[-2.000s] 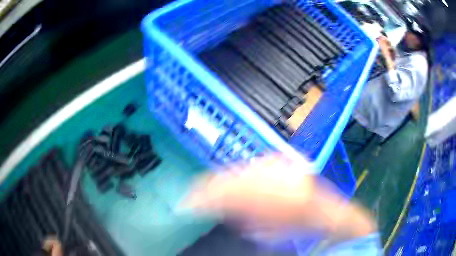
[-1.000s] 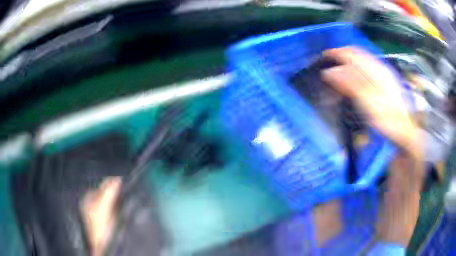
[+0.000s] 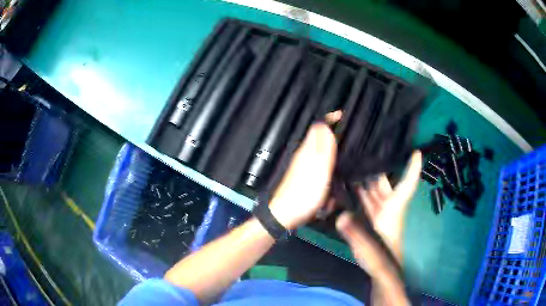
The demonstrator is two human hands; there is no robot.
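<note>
My left hand (image 3: 312, 170), with a black band at its wrist, is over the right part of a slotted black tray (image 3: 233, 128). My right hand (image 3: 389, 209) is just right of it, palm up, with a blurred black leg unit (image 3: 368, 230) across its palm and fingers. My left hand closes around dark bars of this unit; motion blur and the fingers hide the joint. Black trayed units (image 3: 209, 116) with silvery, marked ends lie in some channels. A loose pile of small black pieces (image 3: 458, 170) lies right of the tray.
A blue basket (image 3: 518, 233) with a white label stands at the right. A lined blue crate (image 3: 164, 209) with small dark parts is below the bench edge at left. A pale rail (image 3: 383, 42) runs along the mat's far side.
The view has swung left, so the basket is now at the right edge. My right hand has come out of the basket and is beside my left hand, with a black unit between them.
</note>
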